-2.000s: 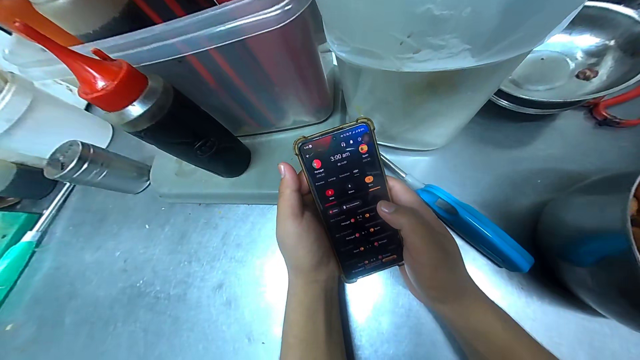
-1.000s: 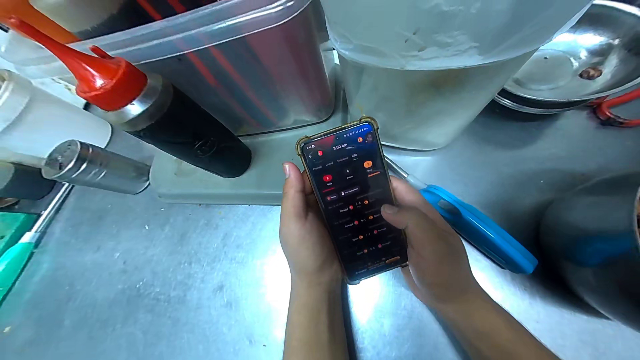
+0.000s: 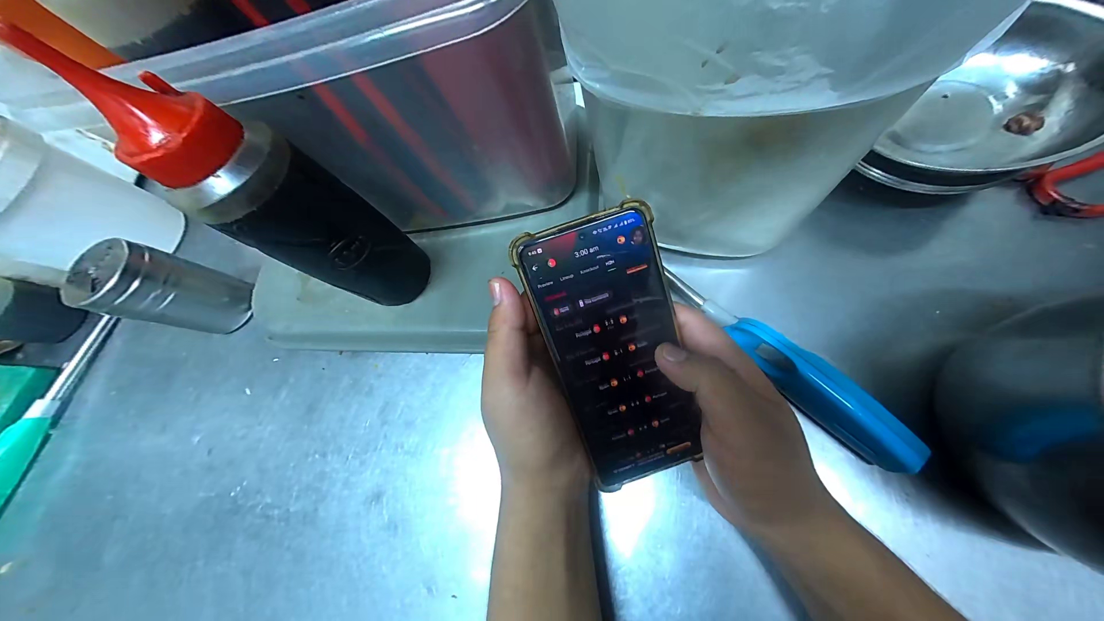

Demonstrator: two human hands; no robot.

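Note:
A smartphone [image 3: 612, 345] in a clear bumper case, its screen lit with a dark page, lies between my two hands above the steel counter. My left hand [image 3: 530, 397] grips its left side, thumb along the edge. On the right side my right hand [image 3: 742, 405] holds it, the thumb over the screen's right edge. Behind my right hand lies a tool with a blue plastic handle [image 3: 828, 392] and a thin metal shaft. The fingers under the phone are mostly hidden.
A black squeeze bottle [image 3: 328, 233] with a red nozzle and a metal shaker [image 3: 159, 286] stand at left. Behind are a clear plastic bin [image 3: 483, 129] on a grey-green board [image 3: 379, 332] and a large translucent container [image 3: 724, 164]. Right are a steel pan [image 3: 949, 121] and a dark pot [image 3: 1026, 423].
The page on the phone's screen has scrolled, with the list now higher up. The phone has tilted and risen slightly, and both hands still hold it.

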